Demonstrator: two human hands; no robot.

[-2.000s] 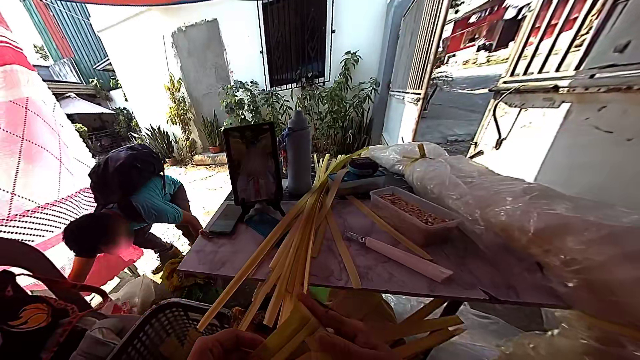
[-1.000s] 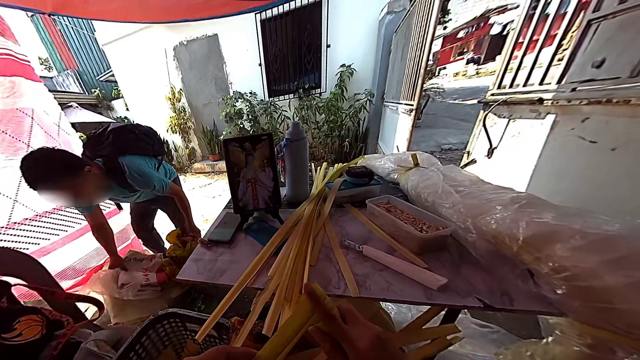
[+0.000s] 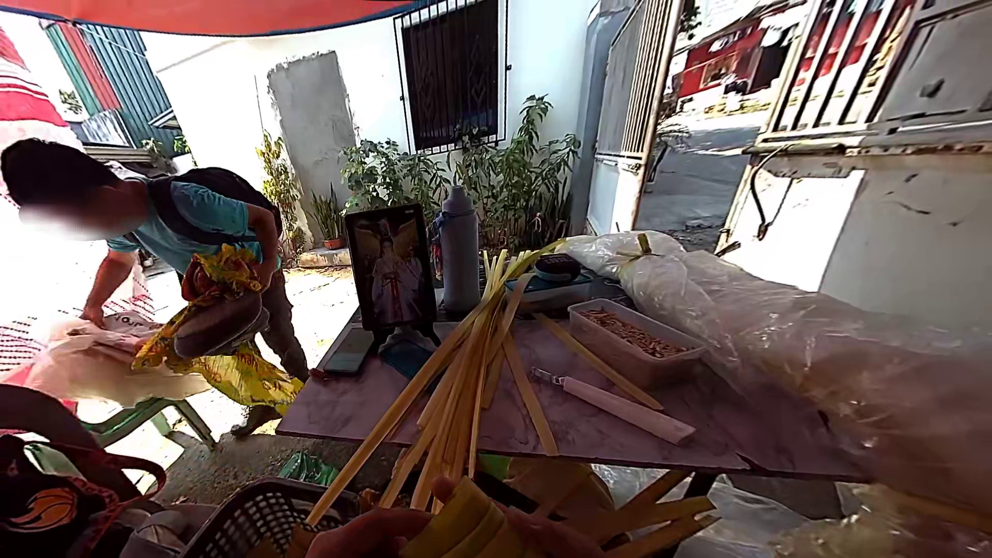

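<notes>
At the bottom edge my left hand [image 3: 372, 533] and my right hand [image 3: 546, 536] hold a folded piece of palm leaf [image 3: 463, 527] between them. Both hands are dark and partly cut off by the frame. A bundle of long pale leaf strips [image 3: 465, 364] lies over the table's near edge, just above my hands. More strips [image 3: 659, 515] stick out to the right of my right hand. On the table [image 3: 620, 434] lie a handled tool with a metal end [image 3: 620, 404] and a plastic tub of small brown pieces [image 3: 635, 349].
A tablet on a stand [image 3: 391, 267], a grey bottle [image 3: 459, 252] and a phone [image 3: 349, 351] stand or lie at the back left. A large plastic-wrapped bundle [image 3: 759, 318] covers the right side. A black basket [image 3: 263, 511] is at lower left. A person [image 3: 194, 217] bends beside the table.
The person at left has risen somewhat and now holds a yellow bag and a dark item up at the chest. My hands remain low at the bottom edge with the leaf.
</notes>
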